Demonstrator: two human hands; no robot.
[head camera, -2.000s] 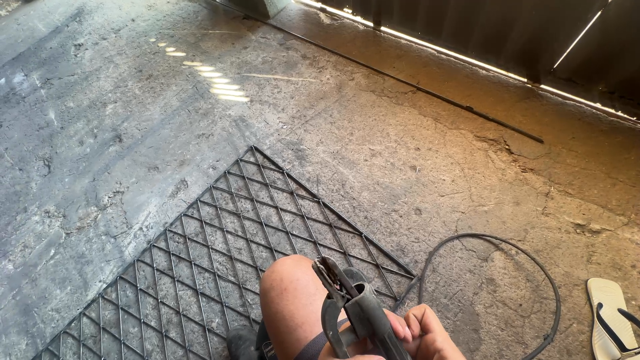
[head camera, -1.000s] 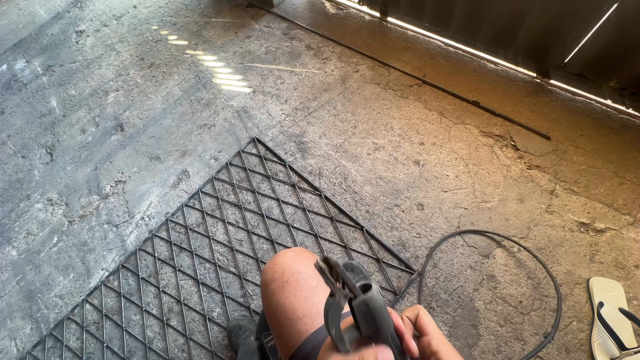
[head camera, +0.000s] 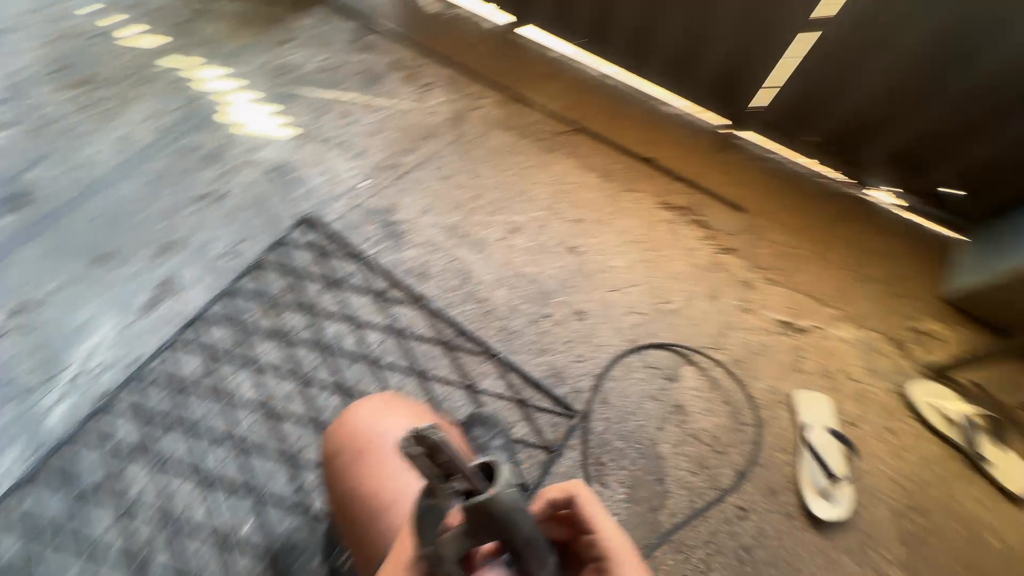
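Observation:
A dark welding electrode holder (head camera: 496, 512) is held low in the view, its jaws pointing up and to the left in front of a bare knee (head camera: 376, 448). My right hand (head camera: 588, 532) grips its right side. My left hand (head camera: 400, 556) is at its lower left, mostly hidden behind the holder and cut off by the frame edge. A black metal lattice panel (head camera: 320, 344) lies flat on the floor beneath and left of the knee. Next to the panel's right corner, a black cable (head camera: 756, 416) loops over the concrete. Motion blurs the picture.
A pair of flip-flops, one nearer (head camera: 828, 496) and one farther (head camera: 932, 392), lies on the right. A long thin rod (head camera: 592, 132) rests near the dark wall (head camera: 680, 48). A grey block-like object (head camera: 992, 272) stands at the right edge.
The view has swung to the right, bringing a second flip-flop and the grey object into sight. Both hands stay at the holder.

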